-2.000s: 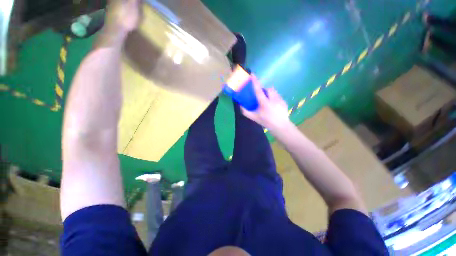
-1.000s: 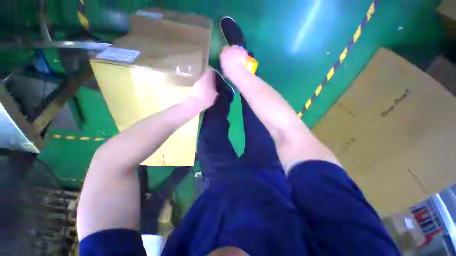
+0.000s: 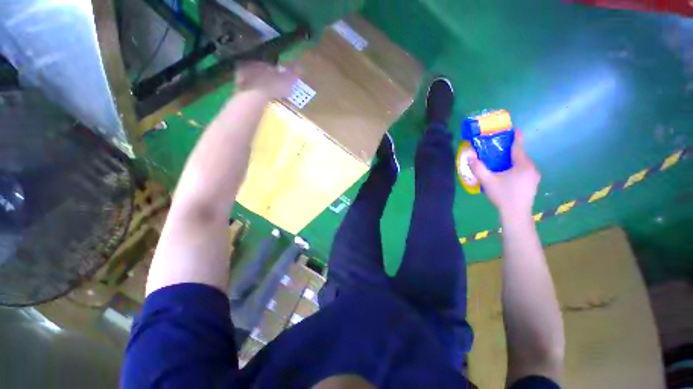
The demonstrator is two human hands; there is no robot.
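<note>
A closed brown shipping carton (image 3: 357,83) stands on the floor to the left of my legs, with white labels on its top and near its edge. My left hand (image 3: 266,78) is at the carton's far left corner, beside a label; it is blurred, and its fingers' contact is unclear. My right hand (image 3: 514,176) holds a blue and orange tape dispenser (image 3: 492,144) with a yellow tape roll, off to the right and apart from the carton.
A large brown cardboard sheet or carton (image 3: 585,304) lies at lower right. A big round black fan (image 3: 61,175) and a metal-topped table (image 3: 64,61) are on the left. Stacked cartons (image 3: 285,296) show behind me. Yellow-black tape (image 3: 600,193) marks the green floor.
My hands have moved apart. My left hand has gone to the carton's far left corner; my right hand has moved right with the tape dispenser. The view has turned, so the carton appears tilted.
</note>
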